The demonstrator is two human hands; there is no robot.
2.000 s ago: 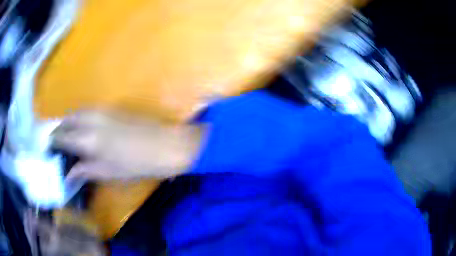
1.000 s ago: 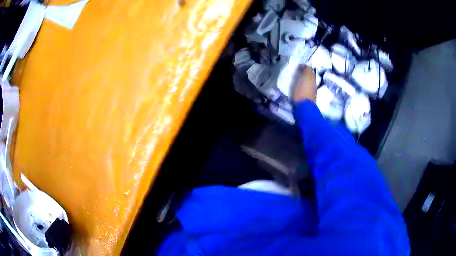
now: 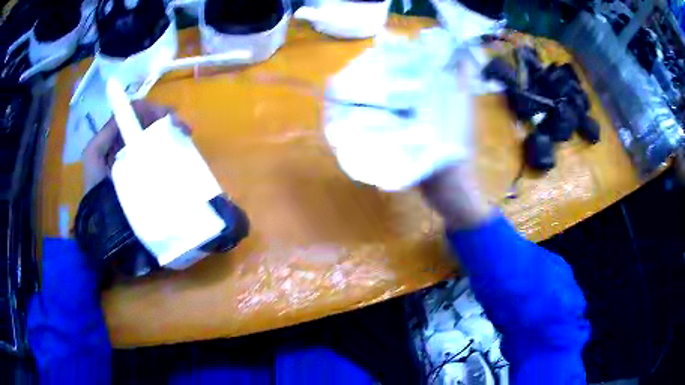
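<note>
My left hand (image 3: 100, 153) is at the left, holding a white camera housing (image 3: 167, 192) with a flat white antenna pointing up and away and black rounded parts at its near end. My fingers are partly hidden behind the housing. My right hand (image 3: 454, 195) holds a large white rear cover (image 3: 398, 113), blurred, above the middle right of the bench. A thin dark cable crosses the cover's face. The two white parts are apart.
Several part-built cameras (image 3: 244, 34) with black tops stand along the far edge of the orange tabletop (image 3: 300, 195). A cluster of black modules (image 3: 556, 105) lies at right, beside clear trays (image 3: 631, 98). White covers (image 3: 458, 338) lie below the near edge.
The view has swung back over the bench. My right hand has come up from the pile of white covers with one cover. My left hand and the white housing now show fully at left.
</note>
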